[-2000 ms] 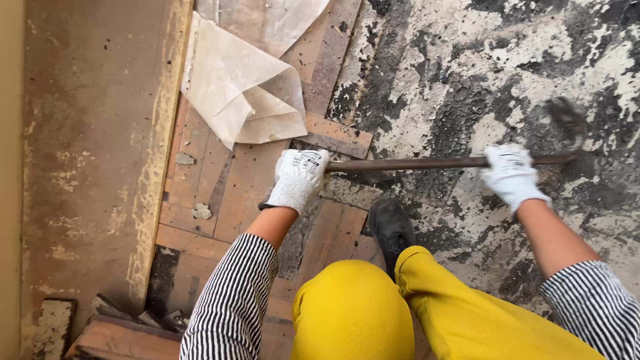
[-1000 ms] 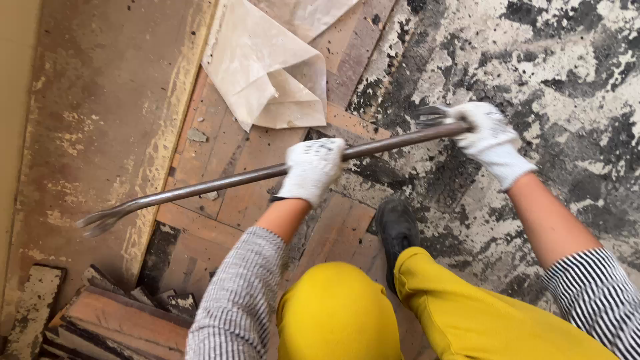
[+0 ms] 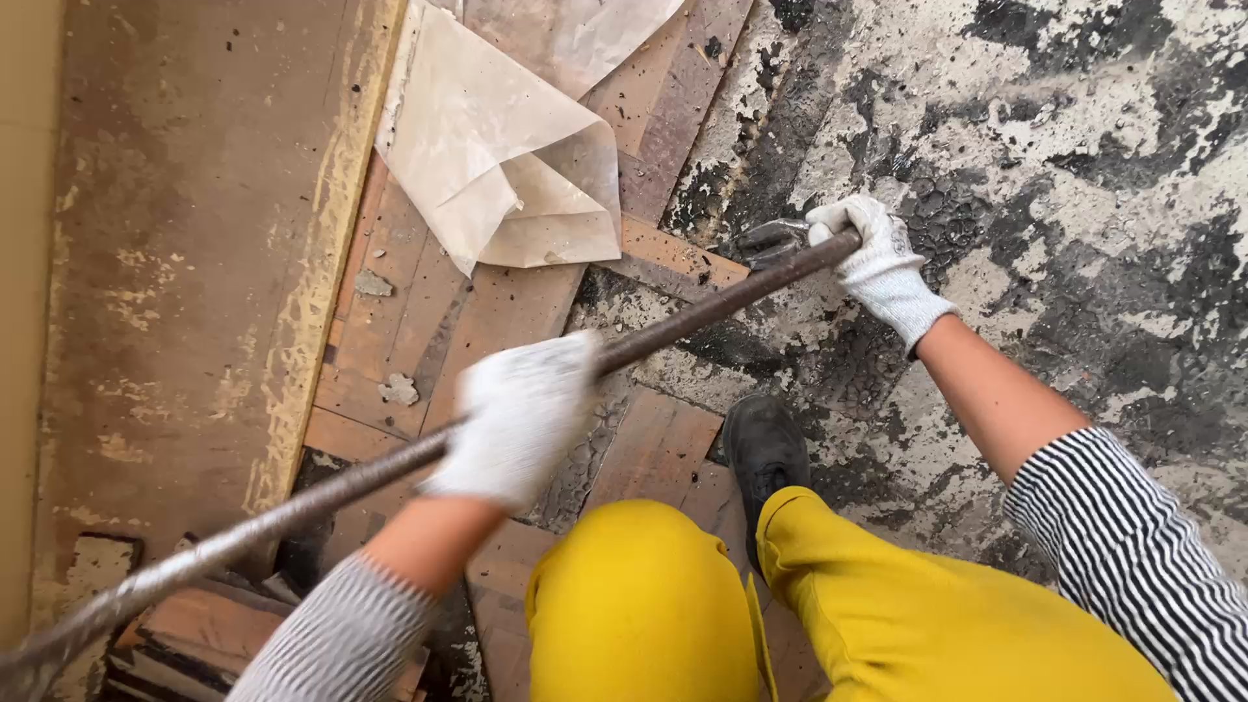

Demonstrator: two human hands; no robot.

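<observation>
A long steel wrecking bar [image 3: 721, 304] runs diagonally from the lower left edge up to the middle right. My left hand [image 3: 522, 419], in a white work glove and blurred, grips its shaft above the parquet. Near its curved claw end my right hand [image 3: 868, 253], gloved too, is closed on the bar. The claw shows behind the shaft, beside the right hand, over the bare blackened floor. The bar's other end runs to the left edge, blurred. Wooden parquet pieces [image 3: 653, 444] lie beneath and between my hands, with a broken edge facing the dark subfloor.
A crumpled translucent sheet [image 3: 487, 166] lies on the parquet at the top. Loose parquet pieces [image 3: 210, 629] are piled at the lower left beside a worn brown board [image 3: 195, 244]. Patchy black and whitish subfloor [image 3: 1072, 244] spreads to the right. My black shoe [image 3: 765, 444] rests near the parquet's edge.
The bar has swung round: its curved end was at the far right two seconds ago and is now nearer the middle, while its straight end reaches the lower left. Both hands still hold it.
</observation>
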